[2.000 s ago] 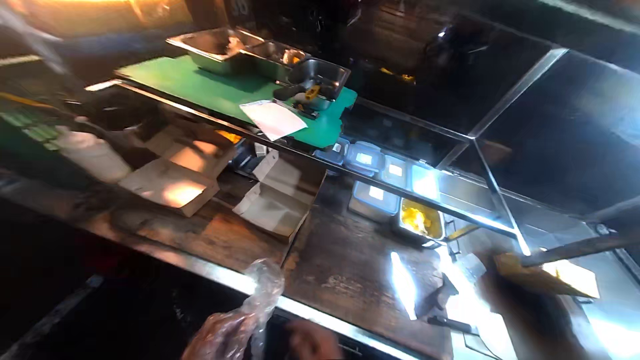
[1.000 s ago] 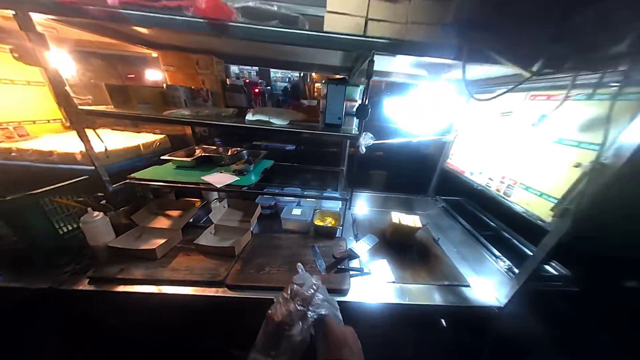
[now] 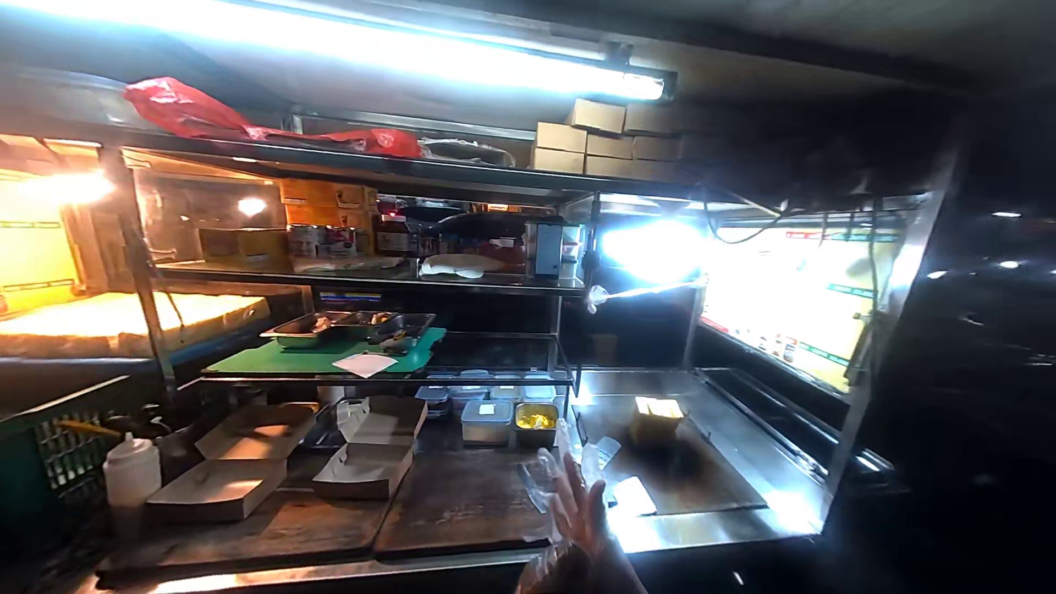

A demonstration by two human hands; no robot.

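My left hand (image 3: 553, 565) and my right hand (image 3: 598, 536) are close together and overlap at the bottom centre. Clear, loose plastic like a disposable glove (image 3: 544, 474) surrounds the raised fingers, which are spread; which hand they belong to is unclear. Behind them, partly hidden, lie a white card or paper (image 3: 634, 497) and a clear plastic piece (image 3: 606, 451). Just beyond stands a metal container of yellow food (image 3: 536, 419), beside a lidded plastic tub (image 3: 487, 421). Wooden boards (image 3: 462, 503) lie to the left of the hands.
Two open cardboard boxes (image 3: 219, 487) (image 3: 363, 470) stand at left, near a white squeeze bottle (image 3: 132, 472). A green cutting board (image 3: 272, 359) with metal trays (image 3: 309, 327) rests on the shelf above. At right, a yellowish block-like object (image 3: 657, 417) sits on a flat griddle-like plate (image 3: 709, 478).
The view has swung up and round from the counter to the shelves. My hands, low in the frame before, are now raised before the counter with fingers spread.
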